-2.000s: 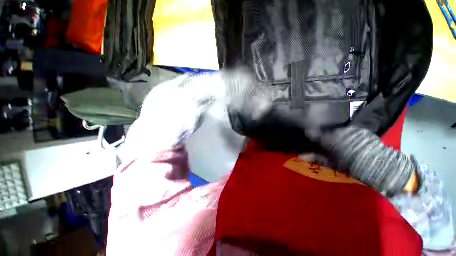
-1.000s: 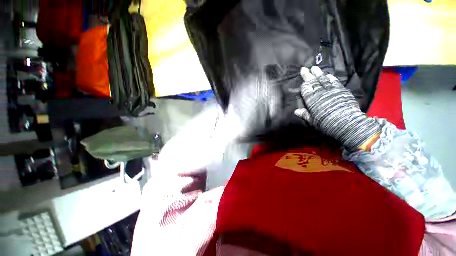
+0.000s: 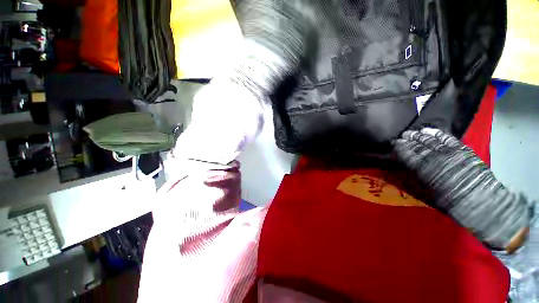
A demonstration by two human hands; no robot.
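Note:
An open backpack (image 3: 354, 83) lies at the table's front edge, its black lining and mesh inner pocket facing me. A white inner tag (image 3: 421, 103) shows at its lower right. My right hand (image 3: 449, 171), in a grey-white knitted glove, grips the bag's lower right edge; its thumb is hidden. My left hand (image 3: 275, 41), gloved and blurred, reaches over the left side of the bag; its fingers are not clear against the dark fabric.
The yellow table (image 3: 204, 41) shows on both sides of the bag. A stack of dark olive backpacks (image 3: 148, 47) stands at its left, with an orange bundle (image 3: 100, 35) beyond. A green-seated stool (image 3: 130, 133) and a white surface (image 3: 97, 204) are at left.
My left hand has moved up along the bag's left side. My right hand has moved from the inner pocket down to the lower right edge. The bag's inside is spread wider than a second ago.

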